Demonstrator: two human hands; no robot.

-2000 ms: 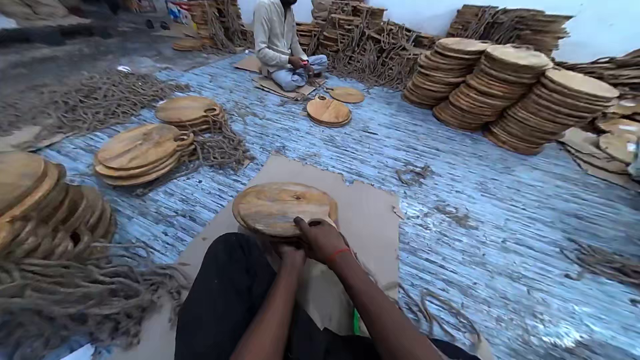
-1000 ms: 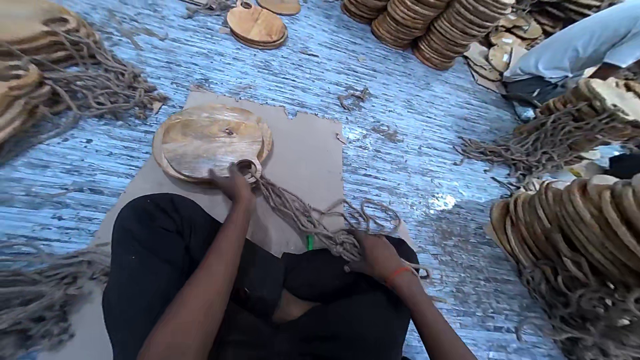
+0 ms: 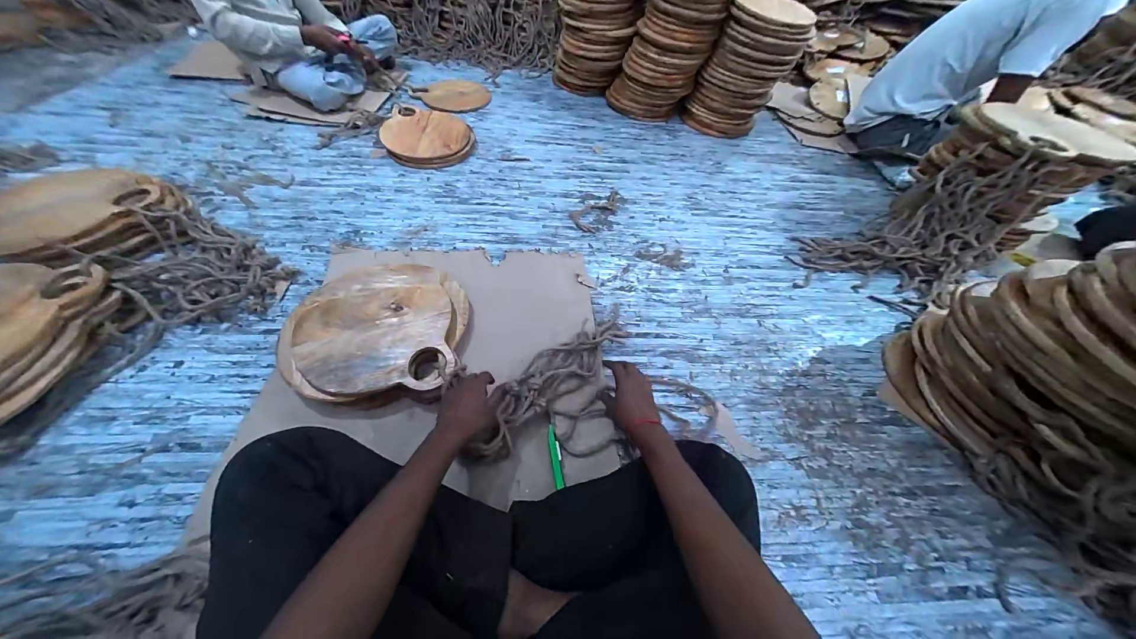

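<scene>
Round wooden boards (image 3: 368,330) with a holed handle lie stacked on a flat cardboard sheet (image 3: 524,284) in front of my crossed legs. My left hand (image 3: 466,404) is at the rope beside the handle hole; its fingertips are partly hidden, so its grip is unclear. A heap of grey-brown rope (image 3: 555,382) spreads to the right of the boards. My right hand (image 3: 632,399) touches the right edge of that heap, fingers bent; whether it holds a strand cannot be told. A green tool or pen (image 3: 556,457) lies between my hands near my lap.
Stacked boards with ropes stand at left (image 3: 80,213) and right (image 3: 1047,364). Tall board stacks (image 3: 661,58) rise at the back. A seated person (image 3: 302,53) is at the back left, another person (image 3: 941,71) at the back right. Rope scraps (image 3: 599,211) lie on the blue floor.
Two seconds ago both hands were together at the boards' near edge; now they are apart. Since one second ago, my left hand has moved from the handle hole onto the rope beside it. The view has shifted.
</scene>
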